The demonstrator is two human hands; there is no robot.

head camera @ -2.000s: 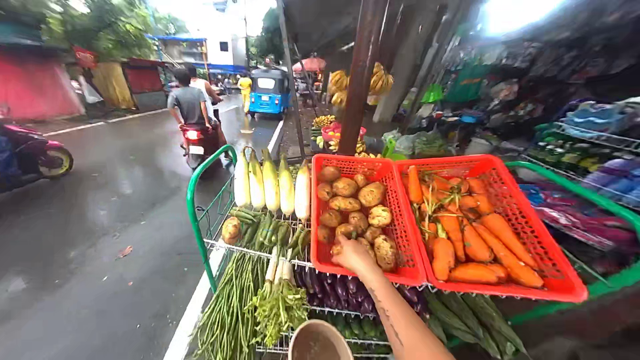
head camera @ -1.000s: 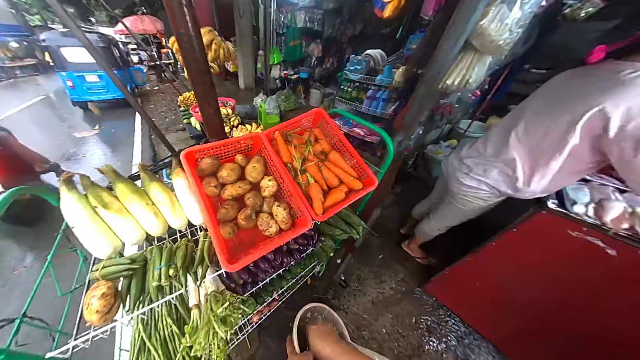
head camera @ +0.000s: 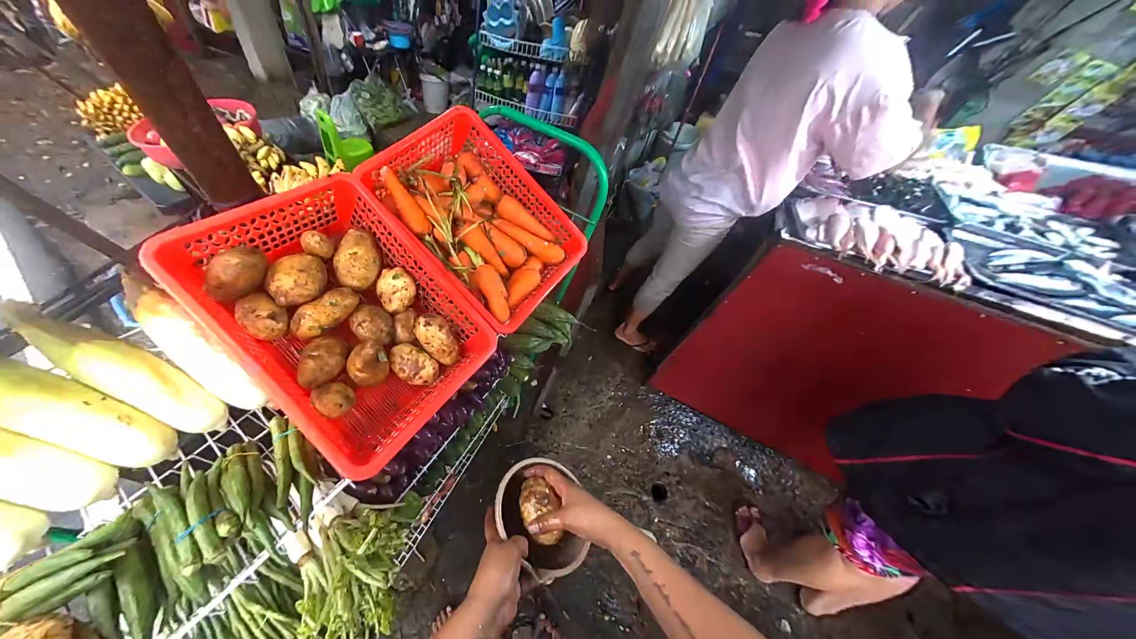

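A potato (head camera: 538,508) is between the thumb and fingers of my right hand (head camera: 572,512), over the mouth of a round light-coloured pail (head camera: 575,568). My left hand (head camera: 497,559) grips the pail's left rim; part of that hand is hidden behind the wall. Up and left of the hands, a red perforated plastic basket (head camera: 382,448) holds potatoes (head camera: 295,280). Beside it, another red basket (head camera: 568,226) holds orange carrots (head camera: 479,240).
White radishes (head camera: 80,390), okra (head camera: 235,479) and eggplants (head camera: 444,408) lie on the wire rack (head camera: 213,603). A person in a pink top (head camera: 790,115) leans over a fish stall (head camera: 1047,266). Another person in dark clothing (head camera: 976,479) is close at the right. A brown post (head camera: 160,98) stands behind the baskets.
The view has swung far right and down, away from the road. My right hand was at the potato basket two seconds ago; now it is at the pail with a potato.
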